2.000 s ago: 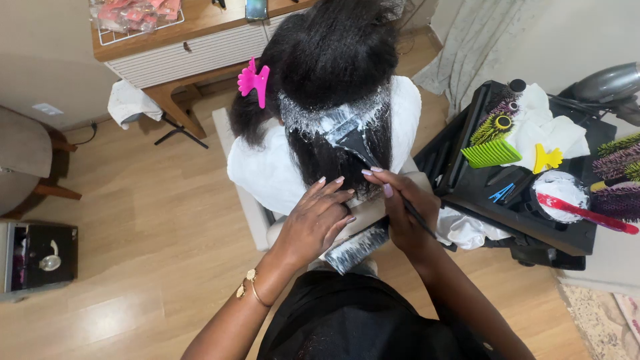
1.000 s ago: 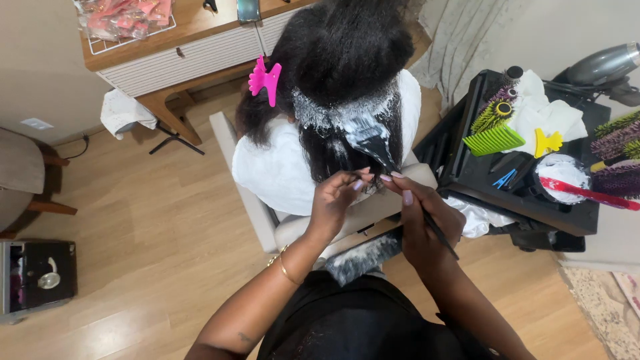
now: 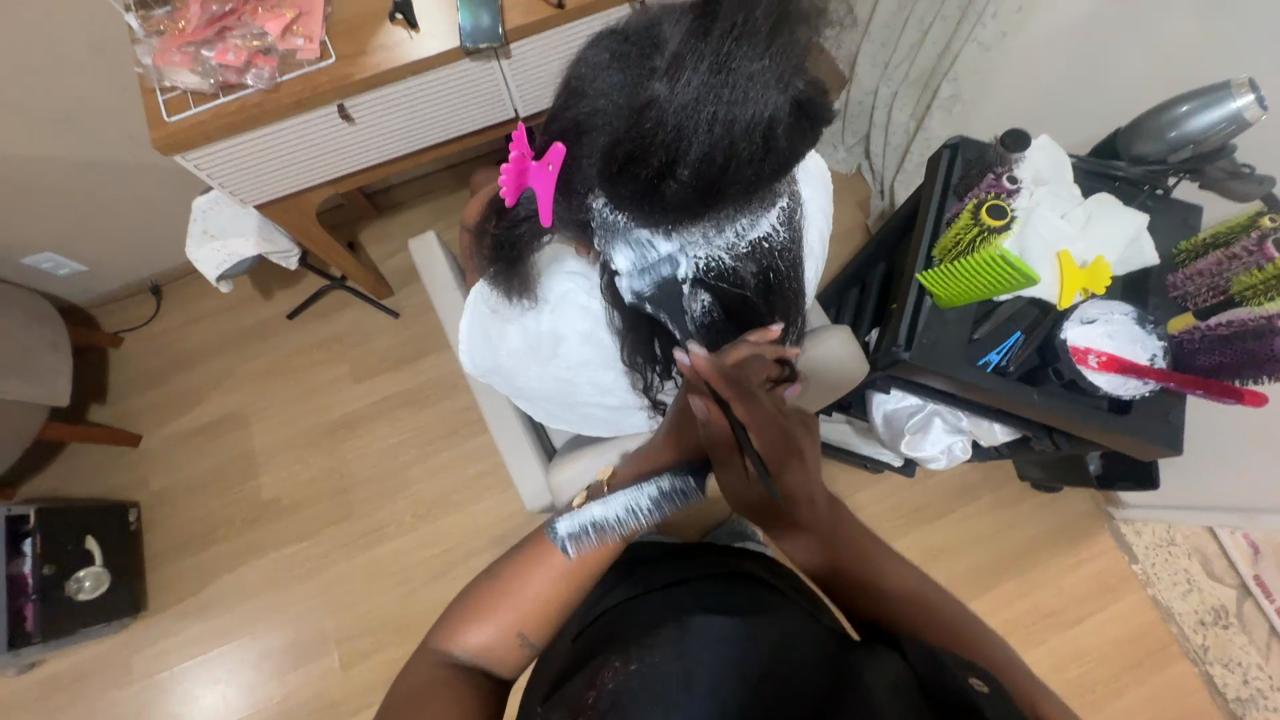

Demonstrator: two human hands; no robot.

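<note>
A seated person's dark hair (image 3: 700,110) has white cream along its lower parting, and a pink butterfly clip (image 3: 533,177) holds hair at the left. My right hand (image 3: 765,430) grips a black tint brush (image 3: 675,305), its creamy bristles lying against the hair. A comb (image 3: 630,512) coated in white cream also sticks out leftward from beneath that hand, above my left wrist. Crossing under the right hand, my left hand (image 3: 725,375) is at the hair's lower lengths; its palm is hidden, and whether it pinches a strand is unclear.
On a black trolley (image 3: 1060,400) at right are a bowl of white cream (image 3: 1115,335) with a red spatula (image 3: 1170,375), a green comb (image 3: 978,277), a yellow clip (image 3: 1083,277) and round brushes. A hair dryer (image 3: 1185,120) is behind. A wooden dresser (image 3: 350,115) stands upper left.
My left hand has moved right and now crosses beneath my right hand. The tint brush has shifted left along the creamed hair.
</note>
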